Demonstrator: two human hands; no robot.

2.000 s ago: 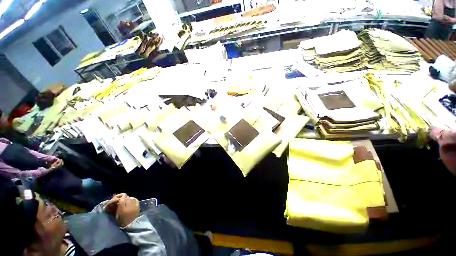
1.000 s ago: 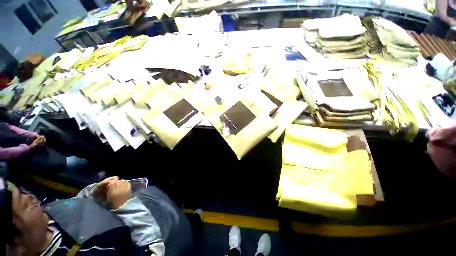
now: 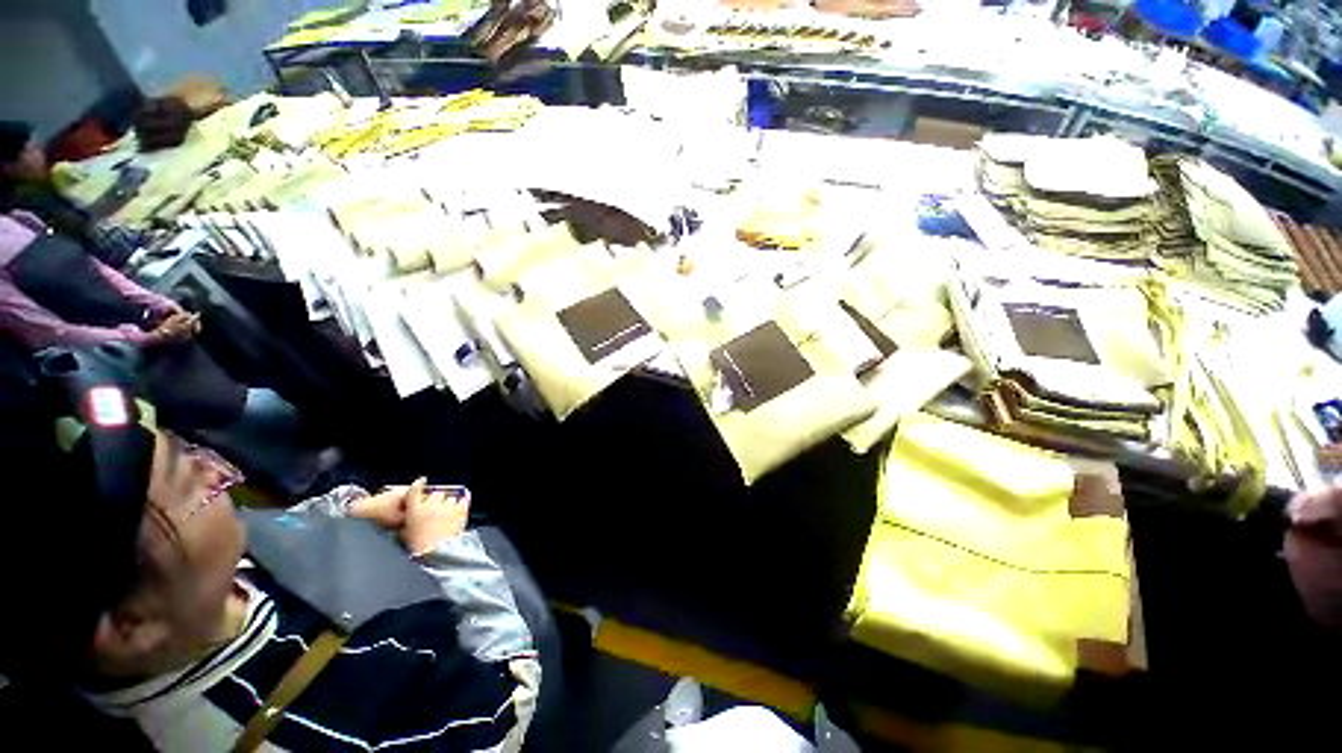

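Note:
Neither of my hands can be made out. Nearest in front of me, a bright yellow folded stack (image 3: 993, 552) with a dark line across it lies on a brown board (image 3: 1101, 655) at the bench's front edge. Tan panels with dark brown squares (image 3: 762, 365) overlap to its left, some corners sticking out past the edge. A neat pile of panels (image 3: 1052, 331), with a brown square on top, lies behind the yellow stack.
A seated person (image 3: 339, 589) is at lower left, another in pink (image 3: 89, 294) beyond. A blurred hand (image 3: 1314, 544) is cut off at the right edge; whose is unclear. Layered panels (image 3: 1089, 199) and yellow strips (image 3: 1200, 383) lie at right. A yellow floor line (image 3: 707, 665) runs below.
The view has swung, so the bench things sit further right and lower than a second ago. The seated person shows more fully. The bench things look unmoved.

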